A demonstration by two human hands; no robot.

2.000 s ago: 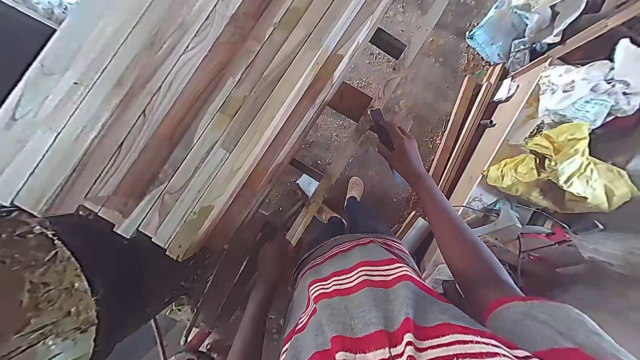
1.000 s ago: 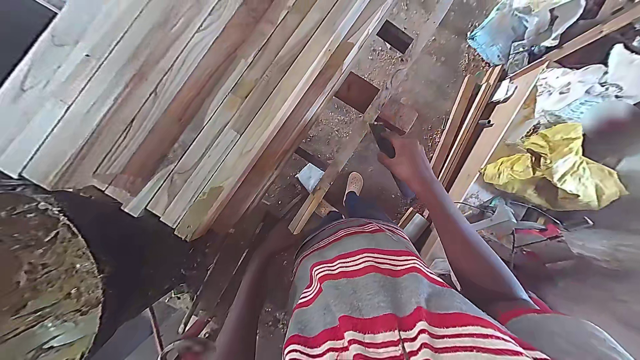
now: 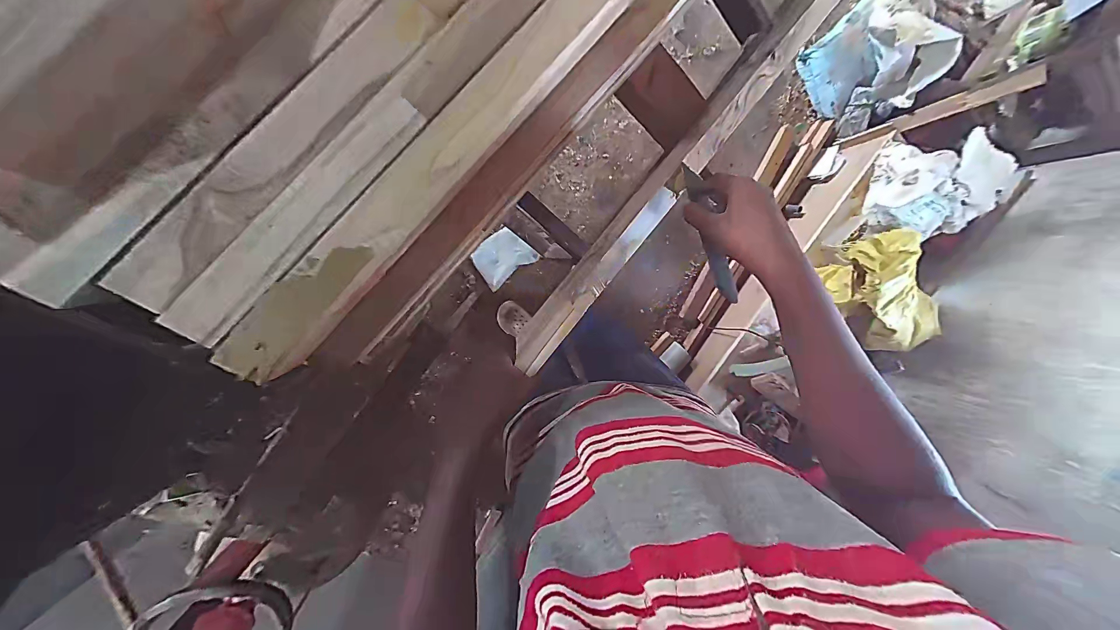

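Observation:
My right hand (image 3: 739, 223) is closed around a dark, flat hand tool (image 3: 719, 262), whose exact kind I cannot tell. It is beside a long wooden strip (image 3: 604, 258) that slants down toward my waist. Near the strip's lower end is my left hand (image 3: 486, 385), in deep shade; its fingers are too dark to tell whether they hold the strip. Left of the strip lie several wooden boards (image 3: 350, 210), side by side on the slant.
A shoe (image 3: 512, 317) and a pale blue scrap (image 3: 503, 256) show below the strip. To the right are wood offcuts (image 3: 840, 219), a yellow plastic bag (image 3: 897, 289) and white bags (image 3: 927, 184). A dark round opening (image 3: 79, 437) is at lower left.
The view has shifted closer to the boards. The tool in my right hand now points down and is beside the strip, where earlier it pointed up.

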